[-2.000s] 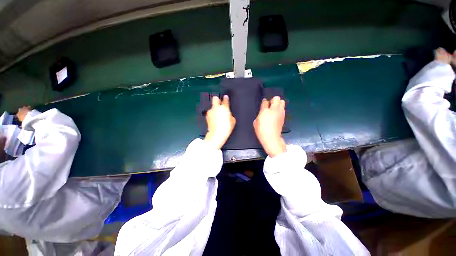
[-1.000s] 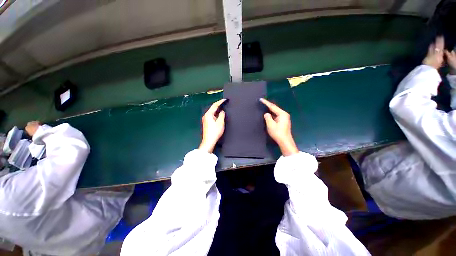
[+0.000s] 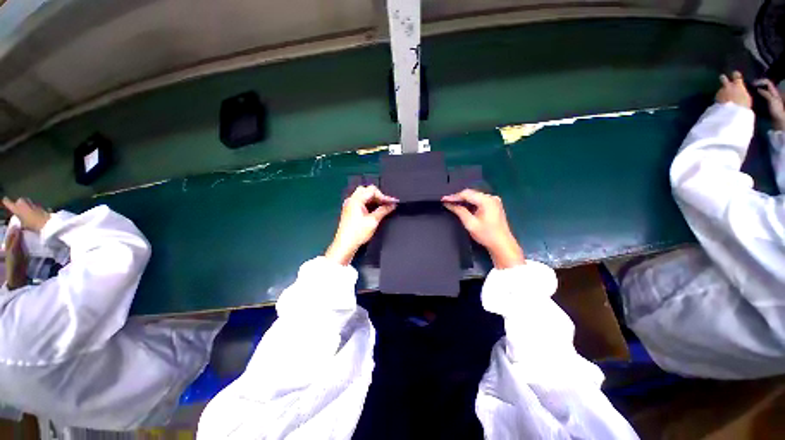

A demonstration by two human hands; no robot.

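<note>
A black card blank [image 3: 420, 258] lies in front of me, its near half reaching over the bench's front edge. A dark crease runs across its middle. My left hand [image 3: 366, 215] pinches the blank at the left end of this crease. My right hand [image 3: 480, 215] pinches it at the right end. Both hands are bare, thumbs and forefingers together at the card. Beneath it the stack of blanks [image 3: 472, 178] shows, with dark side flaps left and right.
An upright white post [image 3: 407, 86] stands beyond the stack. Folded black pieces [image 3: 242, 119] lie on the green conveyor belt [image 3: 318, 103], one partly behind the post, one [image 3: 92, 159] with a white patch. People in white smocks sit left [image 3: 82, 266] and right [image 3: 732, 189].
The blank was flat between my hands; now it is creased across the middle and its near part is closer to me. Belt pieces have moved left. The left neighbour's hand has moved left.
</note>
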